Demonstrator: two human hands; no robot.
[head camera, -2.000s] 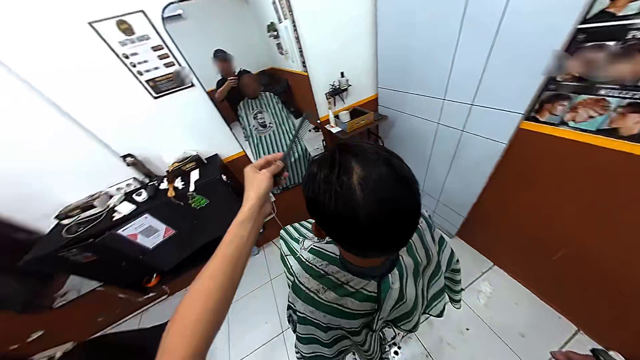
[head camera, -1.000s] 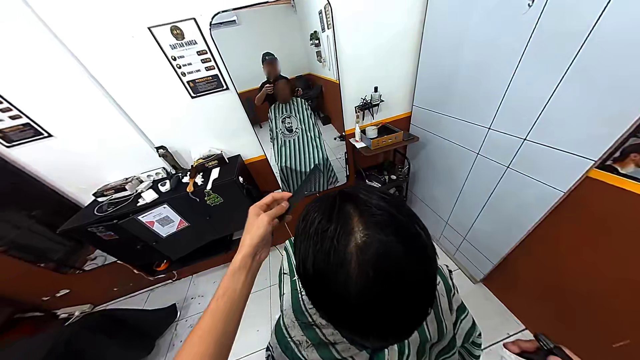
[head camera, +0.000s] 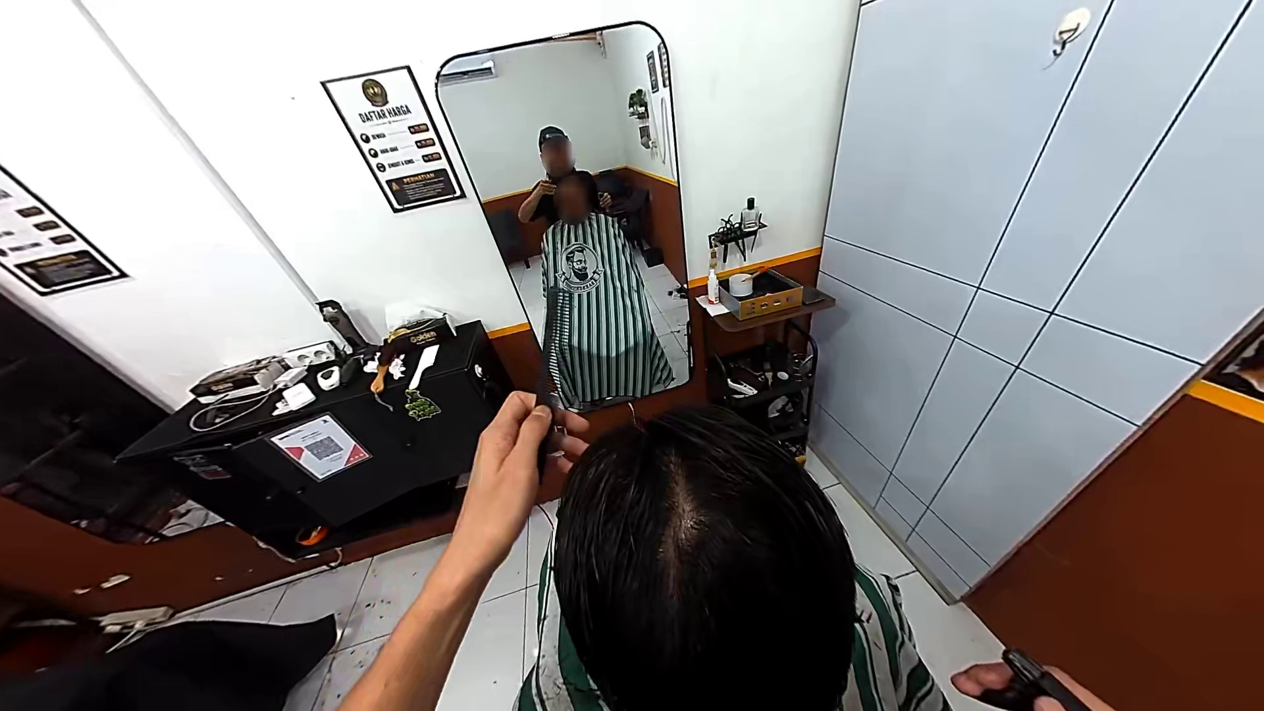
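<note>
Upright in my left hand (head camera: 518, 459) is a dark comb (head camera: 553, 355), its teeth end above the fingers. That hand is beside the front left of a seated person's wet dark hair (head camera: 701, 553). At the lower right edge, my right hand (head camera: 1027, 686) is closed around a black tool (head camera: 1032, 676), partly cut off by the frame; its kind is unclear. A green and white striped barber's cape (head camera: 889, 632) covers the person's shoulders. Both people show in the tall wall mirror (head camera: 602, 227).
Left of the mirror, a black cabinet (head camera: 346, 504) carries cables, a brush and a tissue box. A small wall shelf (head camera: 770, 316) with a box and bottle is right of it. Grey-blue panels (head camera: 987, 247) line the right. Black cloth (head camera: 188, 662) lies low at left.
The view has shifted, and the person's head now fills more of its lower middle. My left hand with the comb has come close beside the hair.
</note>
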